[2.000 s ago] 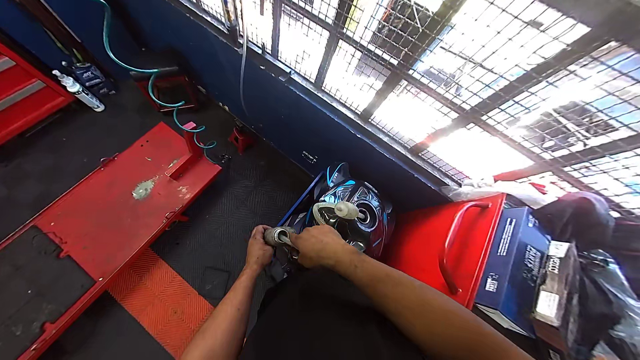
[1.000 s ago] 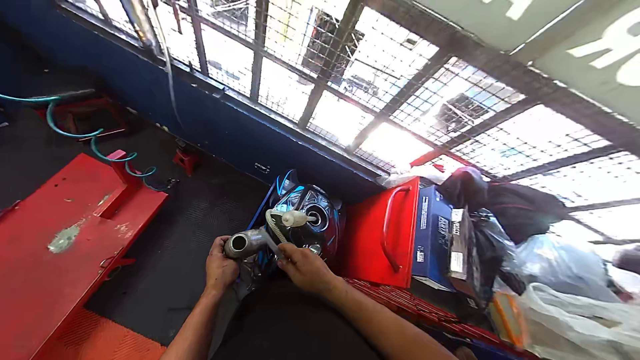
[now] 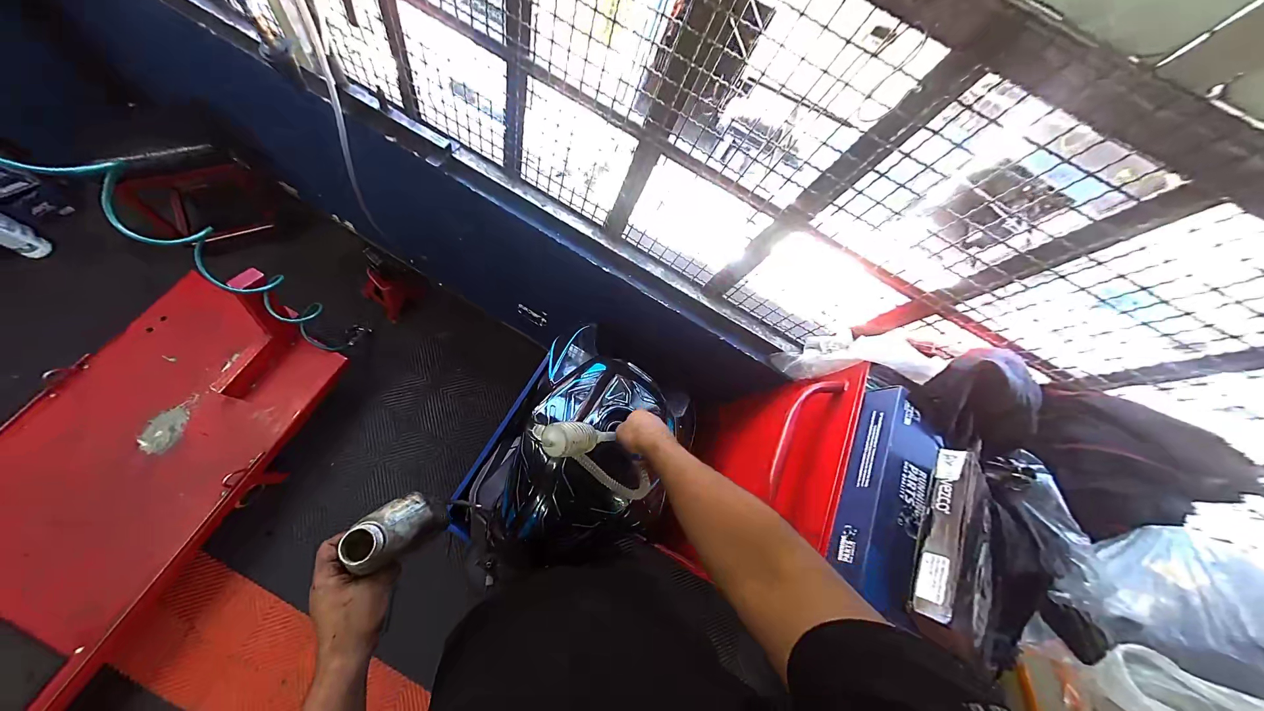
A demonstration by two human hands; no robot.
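Note:
My left hand [image 3: 348, 592] holds a dull metal bottle [image 3: 383, 533] with its open round mouth towards me, tilted over the dark floor mat. My right hand [image 3: 644, 433] is closed on the end of a translucent plastic syringe or hand pump [image 3: 570, 439], which has a clear curved hose [image 3: 614, 482] looping below it. Both are above a glossy black and blue motorcycle helmet [image 3: 538, 499], which rests at a blue container [image 3: 506, 434] against the wall.
A red lift platform [image 3: 148, 425] lies at the left, a teal coiled hose [image 3: 202, 257] over its far end. A red cabinet [image 3: 736, 444], a blue box [image 3: 874, 484] and plastic bags [image 3: 1175, 583] stand at the right. A barred window [image 3: 691, 128] runs above the blue wall.
My hands have moved apart; both were together at the bottle and pump one second ago. The bottle is now off to the left, and the pump is over the helmet with my right hand.

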